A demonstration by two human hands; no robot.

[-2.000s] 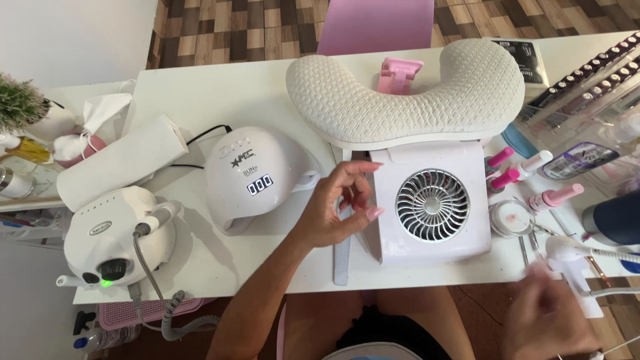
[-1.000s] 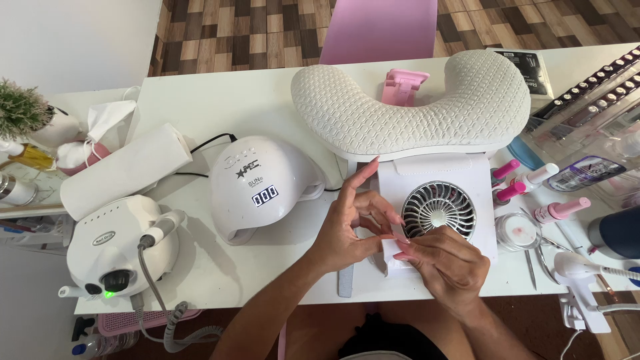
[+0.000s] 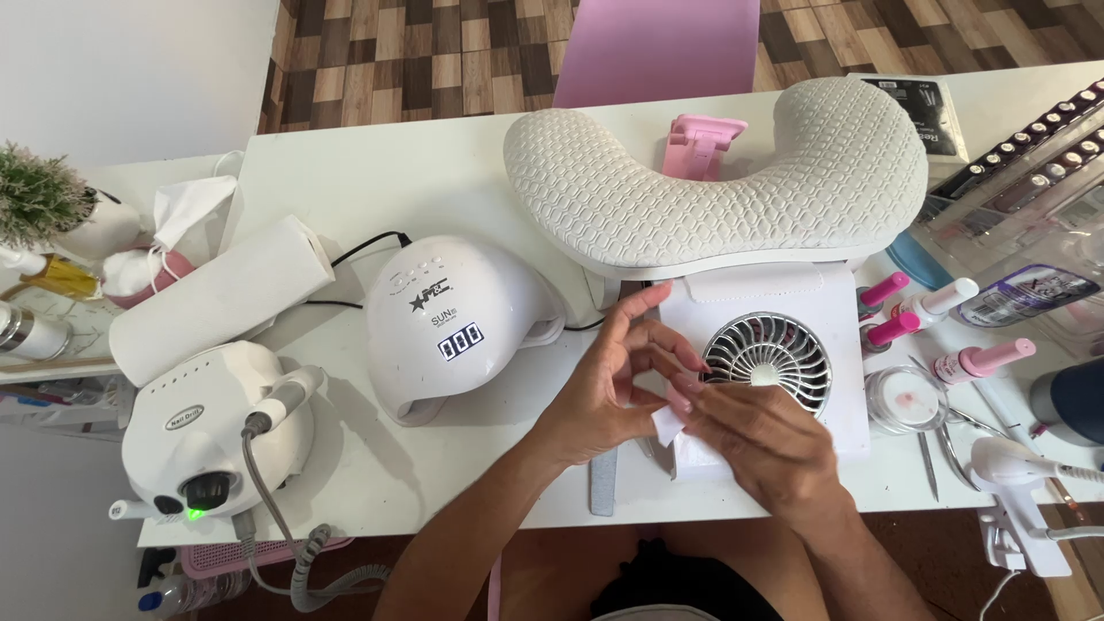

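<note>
My left hand (image 3: 617, 379) is raised at the left edge of a white nail dust collector (image 3: 841, 414) with a round metal fan grille (image 3: 764, 371). Thumb and bent fingers of that hand meet the fingertips of my right hand (image 3: 768, 440), which reaches in over the lower part of the collector. A small white piece (image 3: 667, 424), perhaps a wipe, shows between the right fingertips, close to the left thumb. Which nail it touches is hidden by the fingers. Below the left hand lies a grey nail file (image 3: 603, 483).
A textured white arm rest (image 3: 716, 211) stands behind the collector, near a pink phone stand (image 3: 703, 142). Left are a white nail lamp (image 3: 448, 323), a nail drill unit (image 3: 216, 423) and a paper roll (image 3: 220, 297). Polish bottles (image 3: 983, 360), a glass jar (image 3: 906, 398) and a clip-on lamp (image 3: 1018, 483) are right.
Two seconds ago my right hand was blurred at the lower right, away from the left; it has come to my left fingers and stays there. The white piece now shows clearly.
</note>
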